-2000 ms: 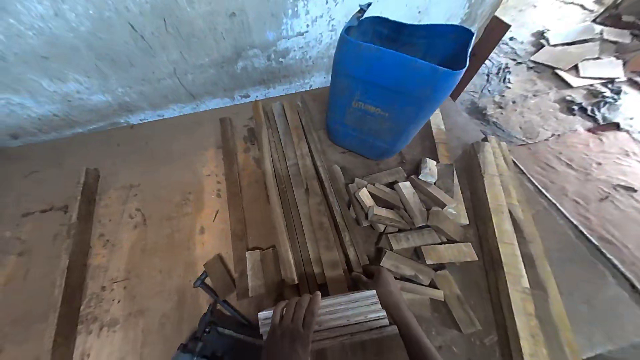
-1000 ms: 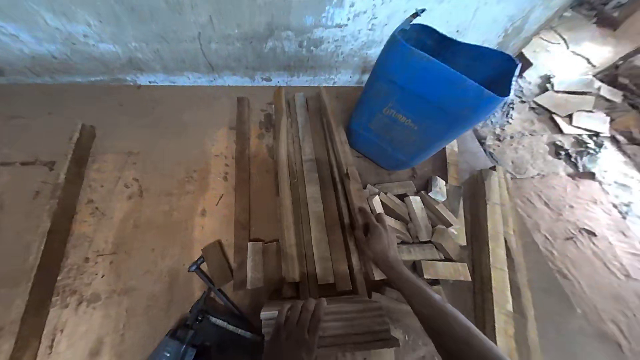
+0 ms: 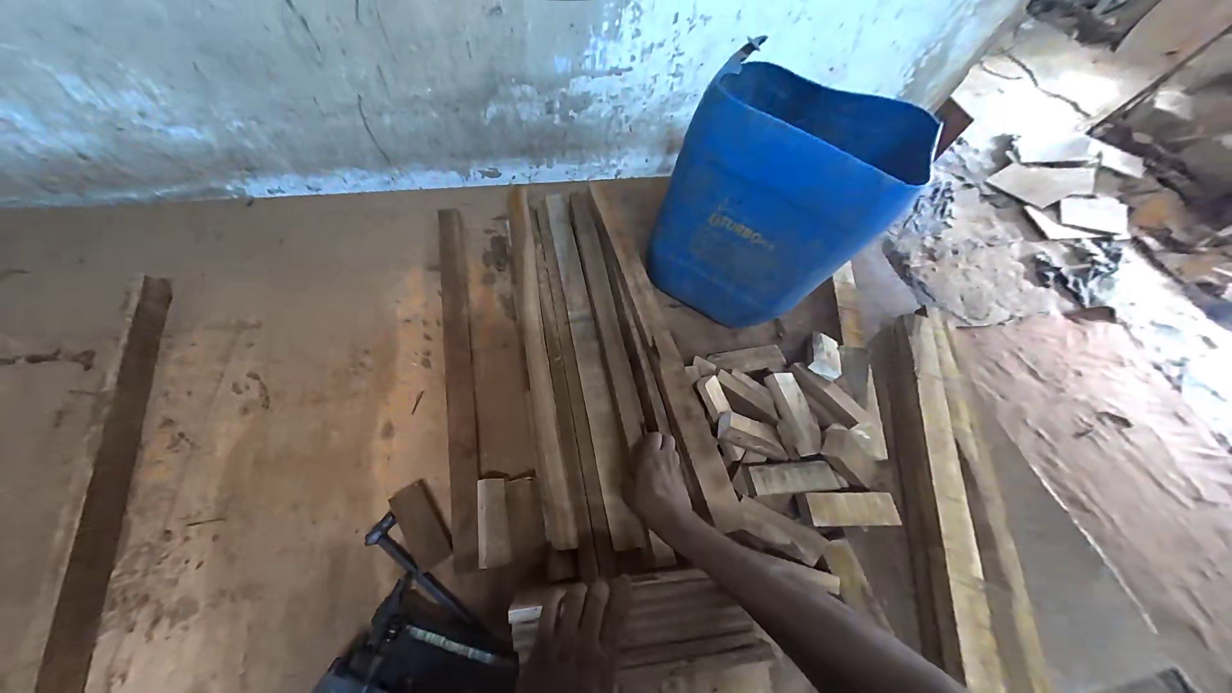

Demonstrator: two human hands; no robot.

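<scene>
My left hand lies flat, back up, over the left end of a row of short wooden strips at the bottom centre. Above that row, my right hand reaches onto the bundle of long wooden strips on the floor; its fingers are curled at one strip, and whether they grip it is unclear. A pile of short wood blocks is just right of the bundle. Two short wood pieces lie at its lower left. A dark tool with a metal bar is left of my left hand.
A cut-open blue plastic container stands near the wall, behind the blocks. Long timber pieces lie at the right and another wooden strip at the far left. Broken tile pieces are scattered at the upper right.
My right hand has moved from beside the short strips at the bottom up to the long strips. My left hand stays on the short strips, which now show their brown long sides.
</scene>
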